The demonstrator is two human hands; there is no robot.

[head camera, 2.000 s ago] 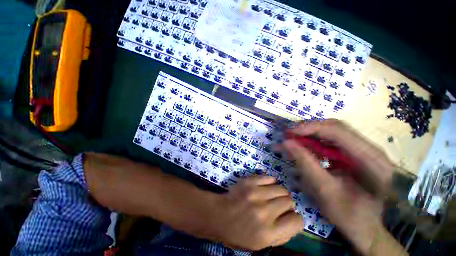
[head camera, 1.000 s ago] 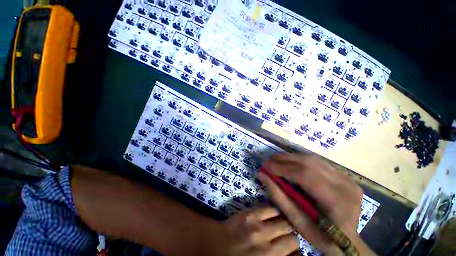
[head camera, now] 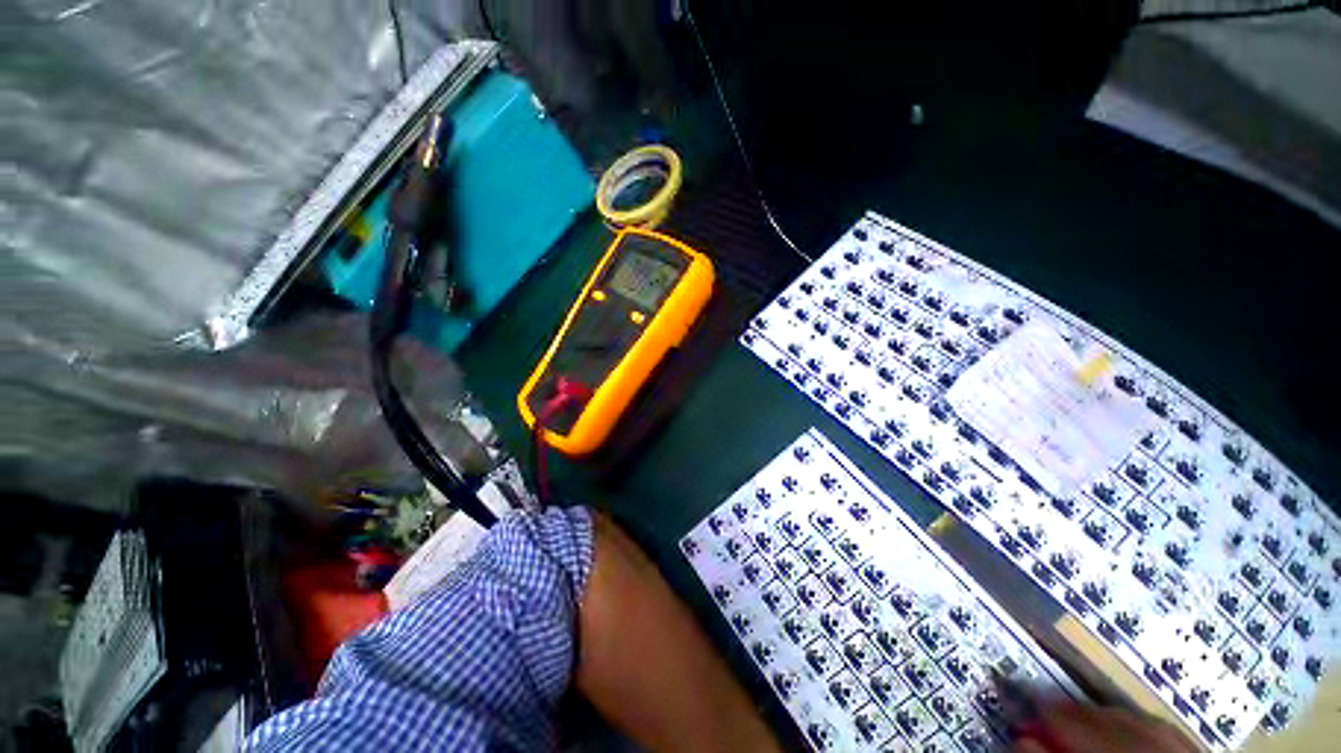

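Note:
A white keyboard circuit board [head camera: 824,589] with rows of small black marks lies at the lower right, cut off by the bottom edge. My right hand [head camera: 1106,730] is at the bottom edge, blurred and mostly cut off. It grips a red-handled tool [head camera: 1035,733], whose blurred dark tip is over the board. My left forearm reaches down past the bottom edge beside the board's left end; my left hand is out of the picture.
A second white board [head camera: 912,346] lies behind with a paper note [head camera: 1047,405] on it. A yellow-orange multimeter [head camera: 647,346], tape roll [head camera: 638,186] and teal box [head camera: 515,191] stand left. Silver sheeting [head camera: 177,133] lies beyond.
The view has swung left, so the boards sit further right and the teal box and tape roll show. My left hand has left the picture; the loose black pile is out of view.

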